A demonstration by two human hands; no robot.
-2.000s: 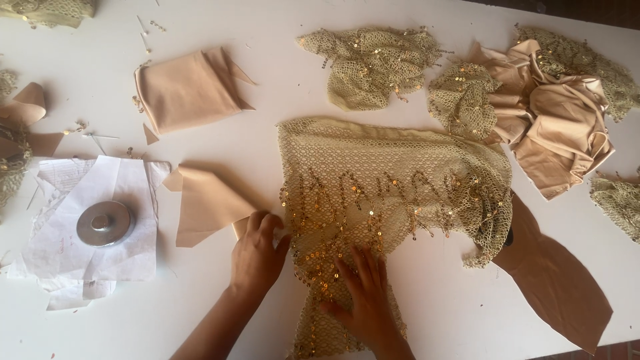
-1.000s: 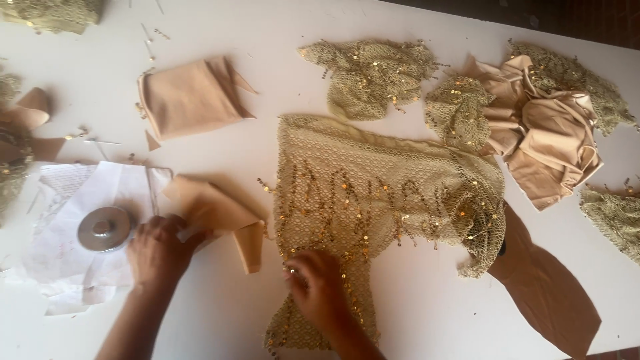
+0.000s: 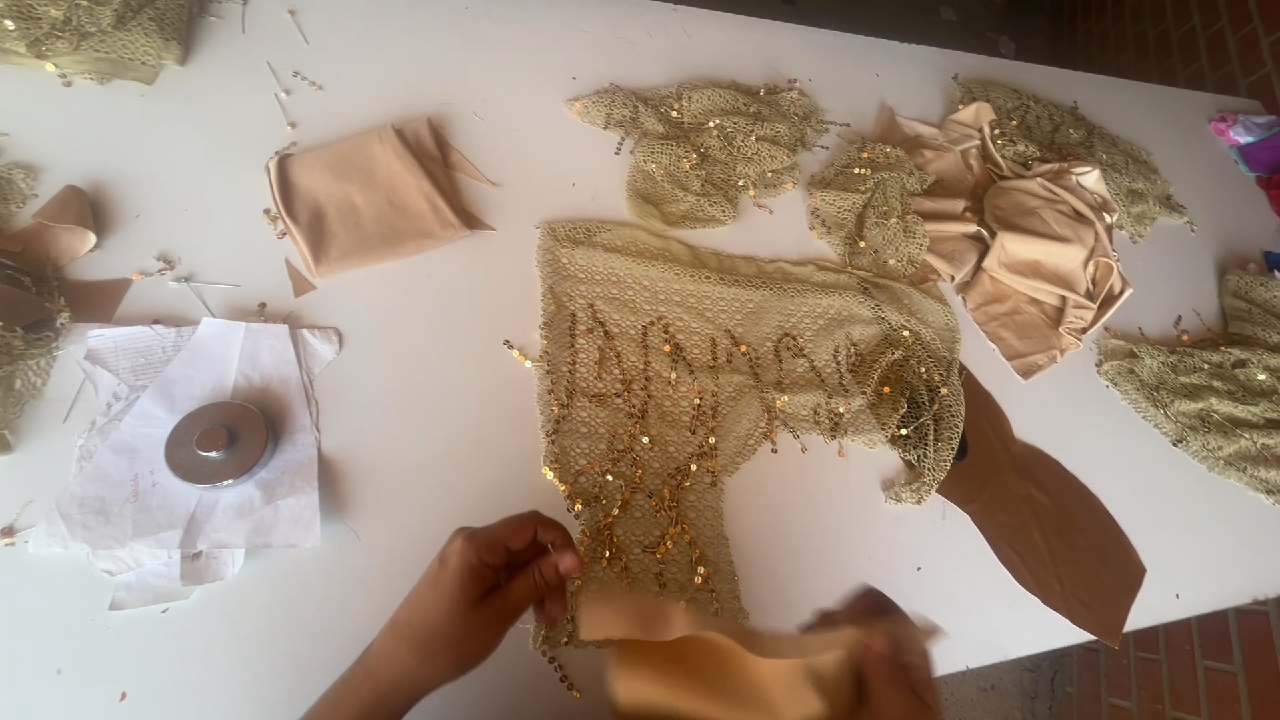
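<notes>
A gold mesh fabric piece [image 3: 650, 400] trimmed with sequins lies spread over the middle of the white table. Blurred by motion, my right hand [image 3: 885, 650] is closed on a tan fabric piece [image 3: 740, 670] at the mesh's lower end. My left hand [image 3: 510, 570] is at the mesh's lower left edge, thumb and fingers drawn together; whether something thin is between them cannot be told. A short sequin strand [image 3: 560, 672] hangs out below it.
A round metal weight [image 3: 218, 443] sits on paper pattern pieces [image 3: 285, 500] at left. Folded tan fabric [image 3: 370, 200], crumpled satin [image 3: 1050, 240], a brown cut piece [image 3: 1050, 510] and sequined mesh bundles [image 3: 700, 140] lie around. Loose pins [image 3: 283, 95] are at upper left.
The tan piece, earlier left of the mesh, is now in my right hand over the mesh's lower end. My left hand has moved right from beside the papers to the mesh edge.
</notes>
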